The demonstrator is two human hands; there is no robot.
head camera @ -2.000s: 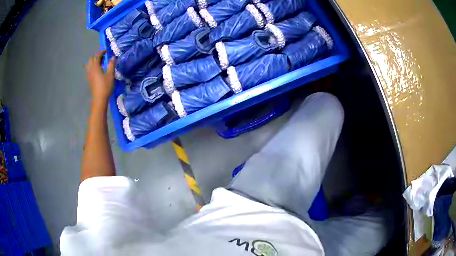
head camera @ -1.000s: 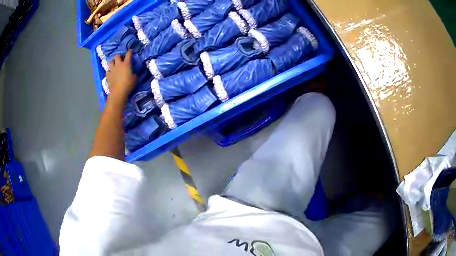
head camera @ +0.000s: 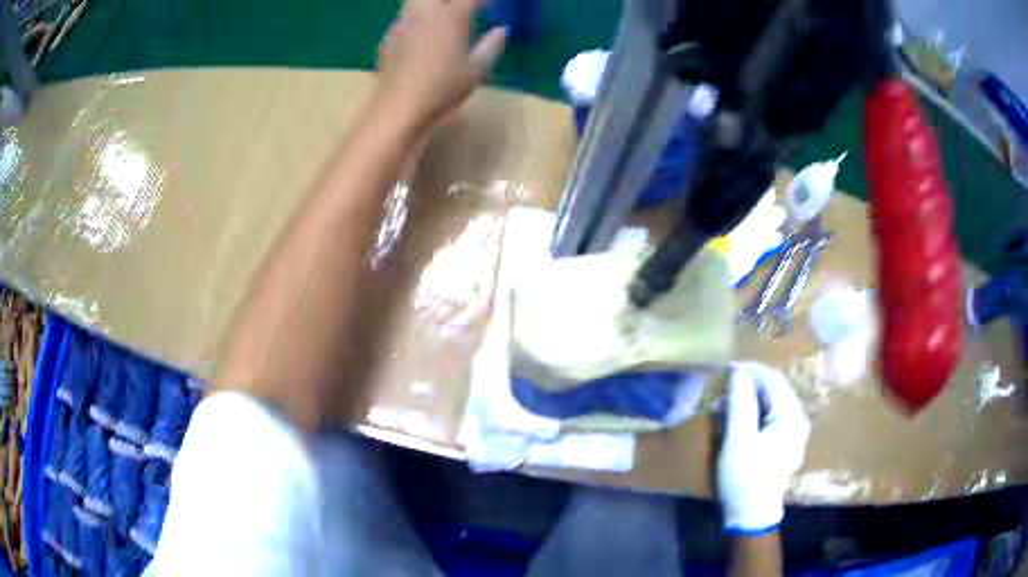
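A blue tubular piece (head camera: 609, 397) lies between the cream-yellow upper press block (head camera: 620, 316) and the padding below, with a pale band at its right end. My right hand (head camera: 761, 440), in a white glove, is at the right of the block, thumb and fingers apart, with nothing visible in it. My left hand (head camera: 434, 56) is bare, blurred and cut off by the top edge, beyond the table's far side. A dark blue thing shows beside its fingers; whether it is held is unclear.
A metal press arm (head camera: 614, 135) and red handle (head camera: 913, 248) rise over the table (head camera: 259, 124). Wrenches (head camera: 789, 276), a white bottle (head camera: 812, 189) and white cloth (head camera: 496, 417) lie around the block. A blue crate (head camera: 40, 417) of blue pieces is lower left.
The view has turned from the crate to the press. My left hand has left the crate's blue pieces and is over the table's far side. My gloved right hand has come into view.
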